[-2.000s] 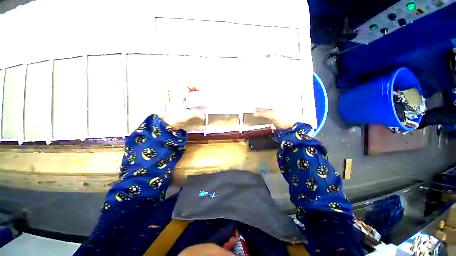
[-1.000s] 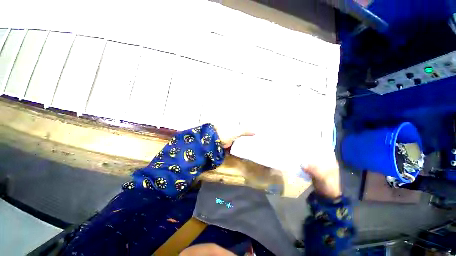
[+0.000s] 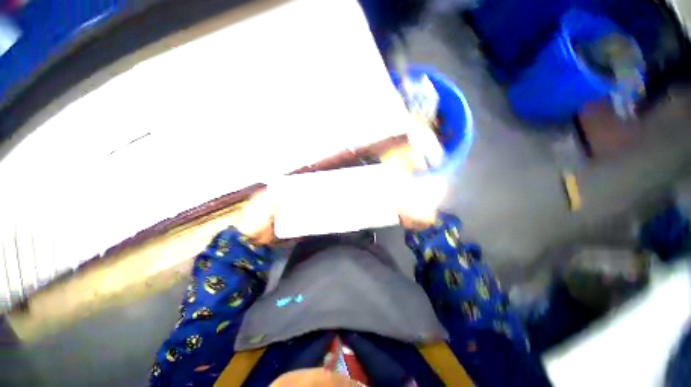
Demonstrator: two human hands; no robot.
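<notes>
A white rectangular cut piece [image 3: 337,202] is held level between my two hands, just past the board's front edge and above the grey apron [image 3: 341,291]. My left hand [image 3: 259,215] grips its left end. My right hand [image 3: 423,198] grips its right end; the fingers are overexposed and blurred. The large white sheet [image 3: 227,91] covers the board behind the piece. The board's dark red edge [image 3: 220,202] shows along its front.
A round blue tub [image 3: 461,121] with pale offcuts stands at the board's right corner. A second blue bin [image 3: 542,91] with scraps is farther right. A brown flat block [image 3: 606,128] and a small yellowish piece [image 3: 571,190] are on the grey floor. A white surface [image 3: 629,340] is at lower right.
The view has turned. Both hands have come together around the white piece, now off the sheet and nearer my body. The blue tub at the board's corner has come into fuller view.
</notes>
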